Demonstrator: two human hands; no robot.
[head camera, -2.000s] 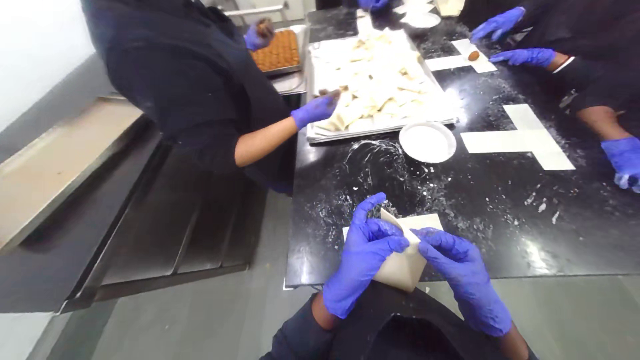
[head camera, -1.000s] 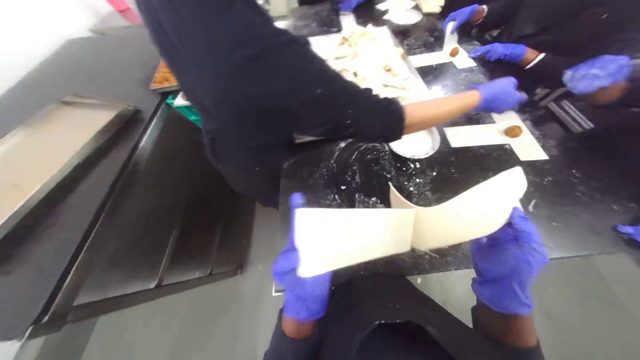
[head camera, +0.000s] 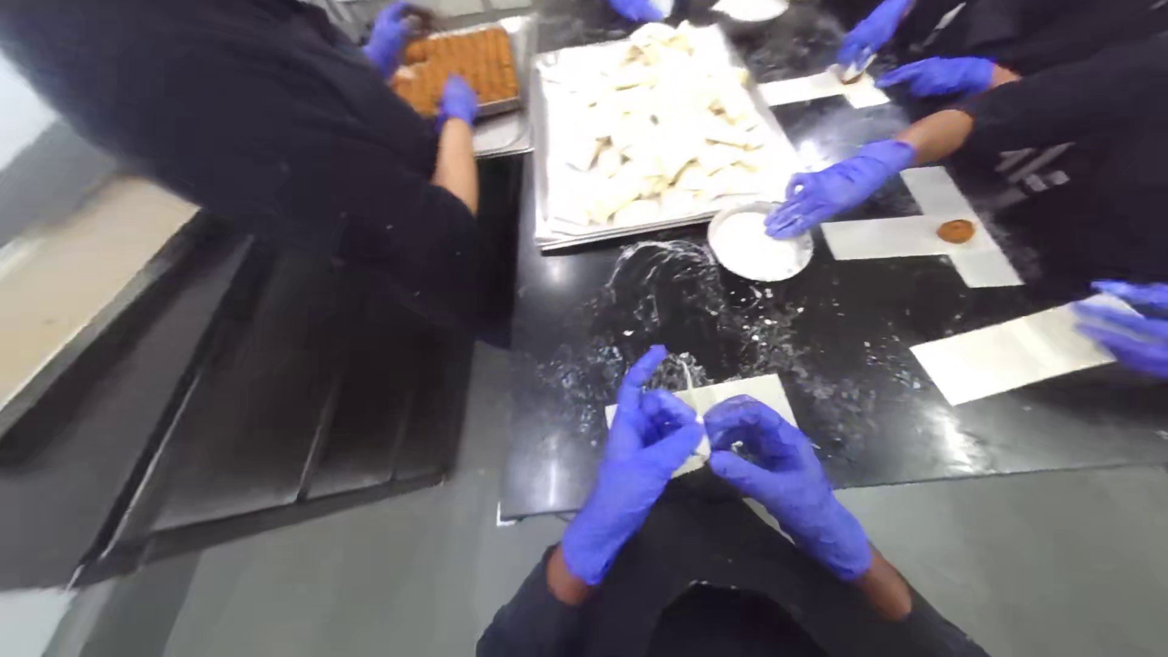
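My left hand (head camera: 630, 474), in a blue-violet glove, pinches the dough at the table's near edge. Facing it, my right hand (head camera: 789, 479), gloved alike, has its thumb and fingertips at the same spot. Between and behind them the pale dough strips (head camera: 753, 392) lie on the black table, one part hanging below the edge; my fingers hide the middle. A round dish of white flour (head camera: 759, 245) stands farther back, with a co-worker's gloved hand at its rim.
A metal tray heaped with folded dough pieces (head camera: 662, 128) stands beyond. Behind it on the left is a tray of brown filling (head camera: 465, 68), by a person in dark clothes. On the right, co-workers' gloved hands are near crossed dough strips (head camera: 881, 239) with a brown ball and another strip (head camera: 1013, 356).
My hands have come together from holding the dough strips wide apart. The person on the left has drawn an arm back from the table to the brown filling. A co-worker's hand has reached the flour dish.
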